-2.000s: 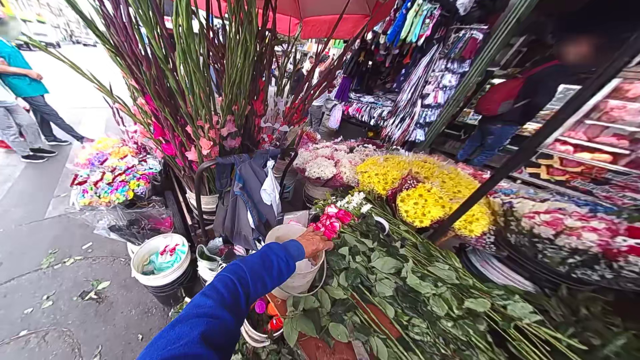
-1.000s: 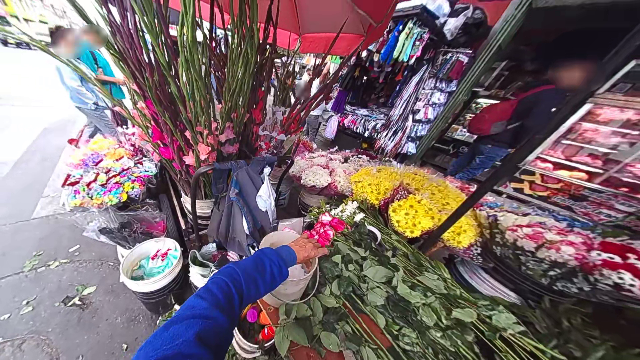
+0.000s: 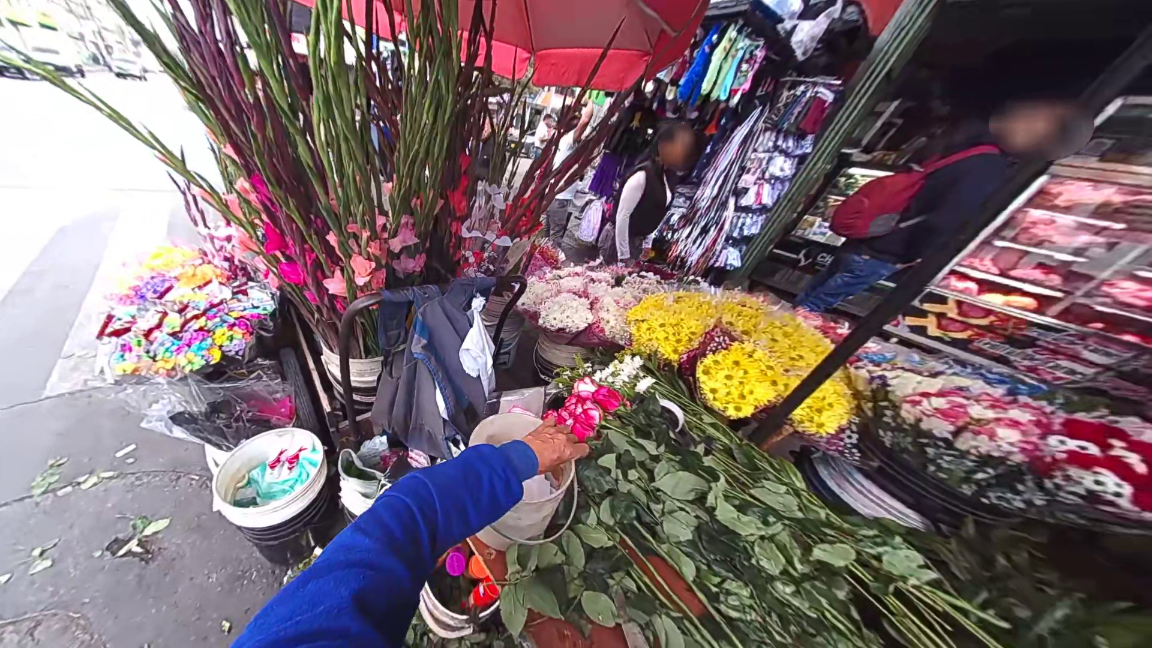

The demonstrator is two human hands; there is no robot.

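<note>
My left hand [image 3: 553,445], in a blue sleeve, reaches over a white plastic bucket [image 3: 517,524] and touches the pink and white roses [image 3: 583,405]. Whether its fingers close on a bloom I cannot tell. Long leafy green stems [image 3: 720,504] lie across the table to the right of the bucket. Small white flowers [image 3: 621,371] rest just behind the roses. My right hand is out of the picture.
A bucket with a teal bag [image 3: 270,477] stands on the pavement at left. Tall gladioli [image 3: 360,180], yellow chrysanthemums [image 3: 747,346] and a jacket on a cart handle [image 3: 432,360] are behind. A dark pole [image 3: 864,333] slants across the right.
A person in a dark vest has come into view by the clothing stall. The people at the far left are out of view. My left hand stays by the roses.
</note>
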